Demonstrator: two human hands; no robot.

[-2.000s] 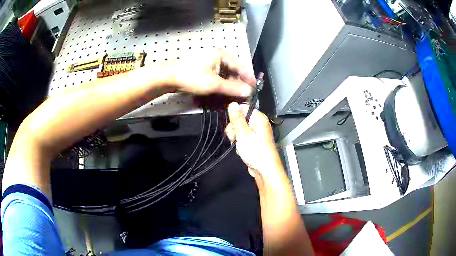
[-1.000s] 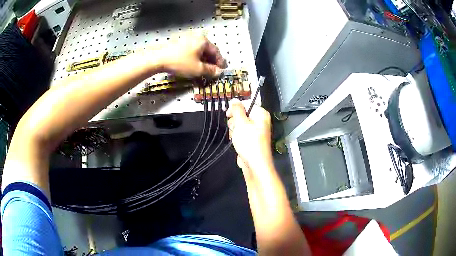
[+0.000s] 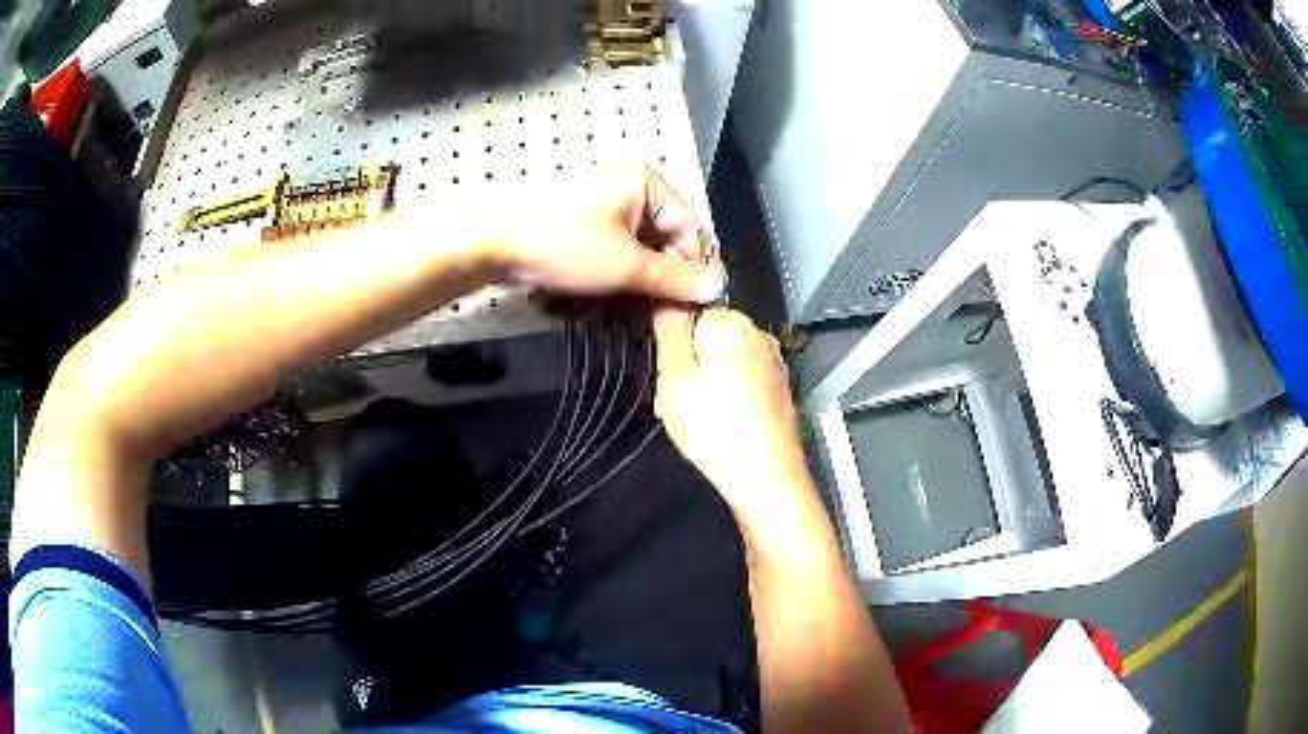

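My left hand (image 3: pixel 595 244) is over the table's front right edge, its thumb and fingers pinched at the end of a thin black cable. My right hand (image 3: pixel 724 380) touches it from below and grips the same cable; the plug end is hidden between the fingers. Several black cables (image 3: pixel 562 445) run up from my lap to under my left hand, which covers the fixture that they enter. Another gold fixture (image 3: pixel 327 205) with a reddish lower edge and a long handle lies farther left on the perforated tabletop (image 3: pixel 474 129), beyond my left forearm.
Gold-brown stacked fixtures (image 3: pixel 628 32) stand at the table's far right. Small silvery parts (image 3: pixel 337 55) lie at the far left. A black cable bundle (image 3: pixel 36 215) hangs at left. A grey cabinet (image 3: pixel 875 172) and a white open-frame stand (image 3: pixel 1040 552) are at right.
My left hand has moved right and down from above the loaded fixture to meet my right hand at the cable end, and now hides that fixture. The view has shifted slightly.
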